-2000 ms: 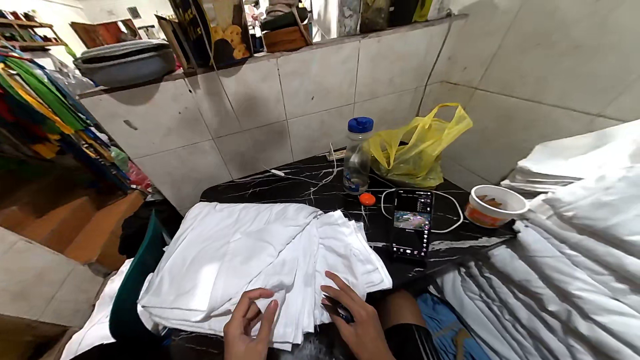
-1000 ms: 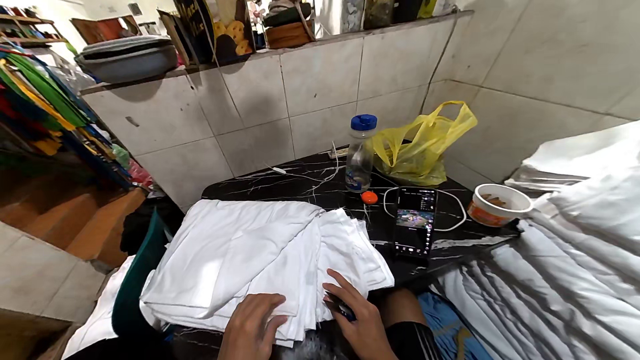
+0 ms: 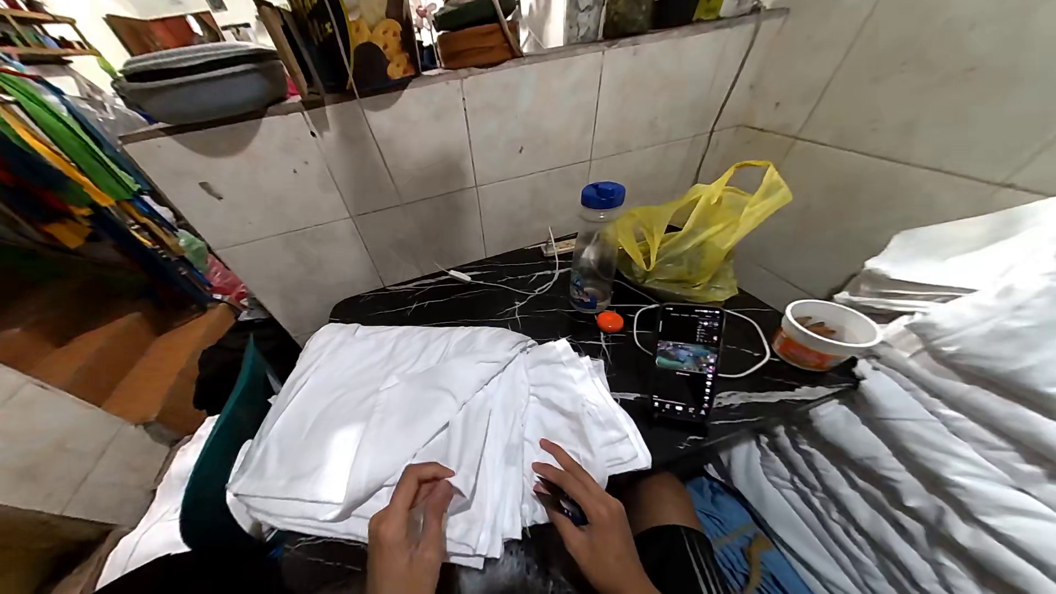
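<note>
A stack of folded white cloth point(image 3: 396, 404) lies on the black marble-patterned table point(image 3: 396, 304), its layers fanned toward the right. My left hand point(image 3: 412, 520) is at the near edge of the cloth, thumb and index finger pinching at a fold; how firmly it holds the fabric is unclear. My right hand point(image 3: 586, 520) rests on the right part of the stack with a small dark tool point(image 3: 565, 502) in its palm, mostly hidden by the fingers. To the right of the cloth a smartphone point(image 3: 686, 363) stands with its screen lit, and a round orange object point(image 3: 610, 322) lies beyond the stack.
A clear bottle with a blue cap point(image 3: 596, 256), a yellow plastic bag point(image 3: 693, 239), a white cable point(image 3: 536, 290) and a plastic tub point(image 3: 825, 334) are at the table's back and right. More white fabric point(image 3: 949, 429) is heaped at right. A green chair point(image 3: 223, 462) stands at left.
My left hand, laid flatter on the cloth's near edge a second ago, now has its thumb and index finger raised and drawn together. The right hand stays in nearly the same place.
</note>
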